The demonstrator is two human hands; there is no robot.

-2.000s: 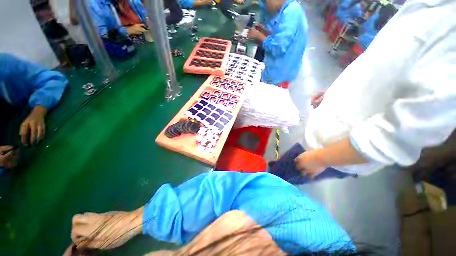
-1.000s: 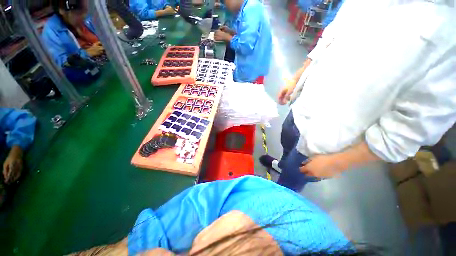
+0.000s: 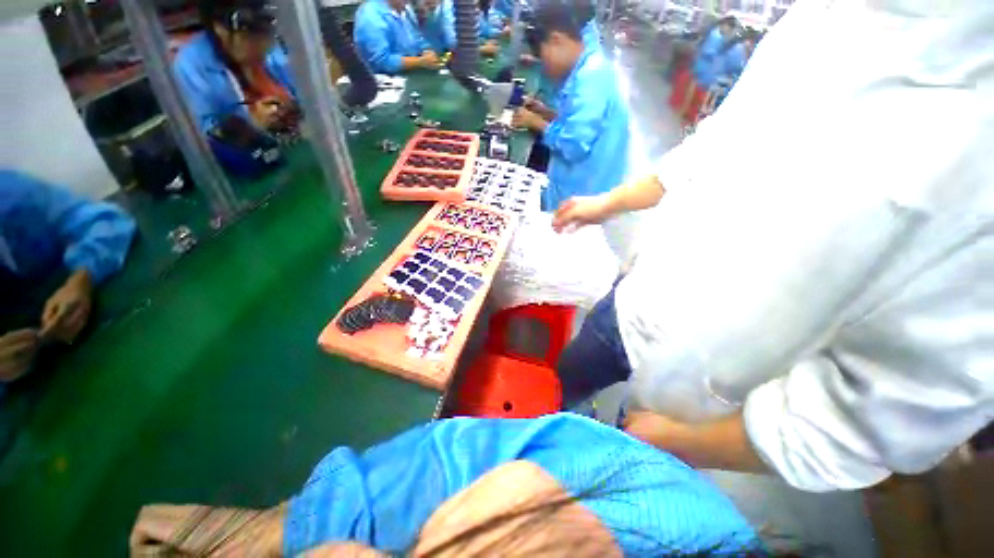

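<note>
My right hand (image 3: 196,531) is at the lower left, cut off by the bottom edge, beyond my blue sleeve; what its fingers hold cannot be made out. My left hand is not in view. A salmon-orange tray (image 3: 347,347) lies on the bench's edge, away from my hand. It holds a curved stack of black ribbed pieces (image 3: 376,313), small white and silver pieces (image 3: 432,331), dark rectangles on white (image 3: 436,281) and rows of reddish dark parts (image 3: 456,246).
A second orange tray (image 3: 434,164), white sheets (image 3: 504,184) and a white pile (image 3: 561,262) lie behind. Red stools (image 3: 507,389) stand below. A person in white (image 3: 785,251) stands close at right. Metal posts (image 3: 327,131) rise from the green bench (image 3: 218,360); workers in blue sit around.
Over the last second, the view has swung back left, and my right hand shows again at the lower left. The person in white has leaned in, one hand now at the white pile.
</note>
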